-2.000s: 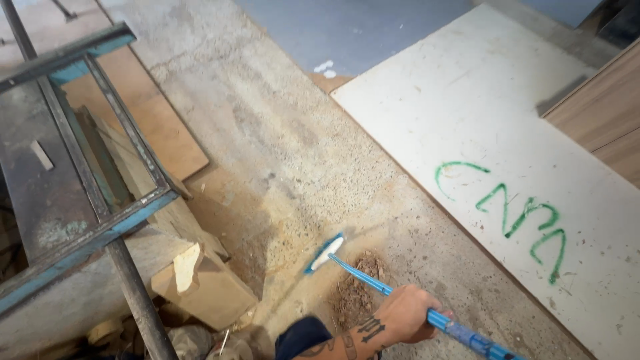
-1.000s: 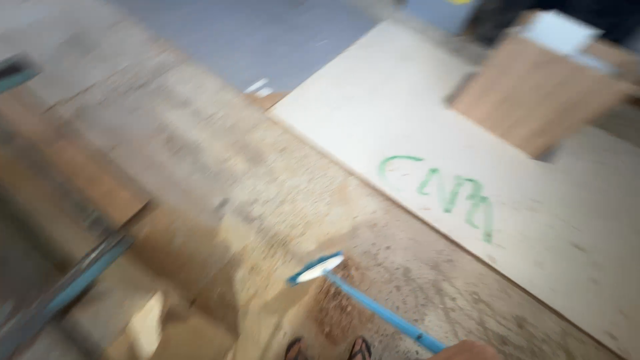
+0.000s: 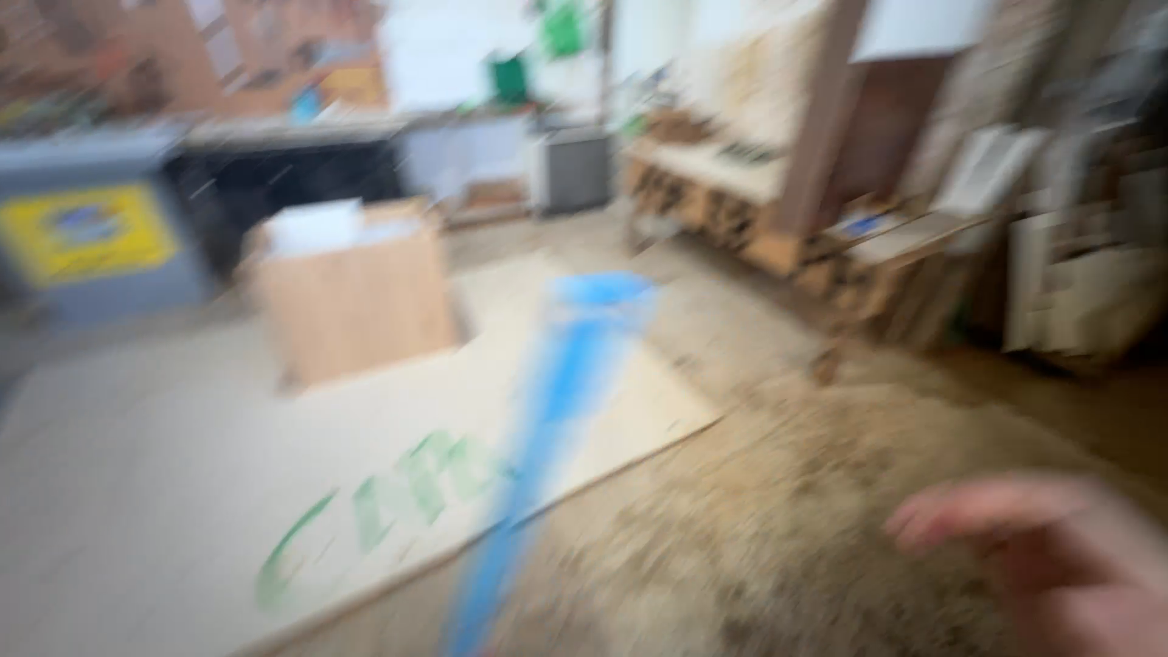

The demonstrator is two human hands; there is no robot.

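A blue pole [image 3: 538,429], strongly blurred, rises from the bottom edge, left of the middle, in front of the pale board. Its upper end widens into a light-blue part [image 3: 602,292]; the blur hides its exact shape. My right hand [image 3: 1049,547] is at the lower right, apart from the pole, with fingers loosely bent and nothing seen in it. My left hand is out of view, and the pole's lower end is cut off by the frame. Beneath the pole lies the pale flat board [image 3: 164,474] with green hand-drawn marks [image 3: 411,502].
A wood-panelled box [image 3: 365,310] with white material on top stands on the board. A grey bin [image 3: 100,228] with a yellow label is at the left. Further back are a grey cabinet [image 3: 575,169] and a low wooden bench [image 3: 721,182]. Stacked boards [image 3: 1077,292] stand right, beside the dusty concrete floor [image 3: 766,493].
The view has swung up and right. The blue pole, earlier reaching down to the floor with a hand on it, now points upward. A hand has come in at the lower right.
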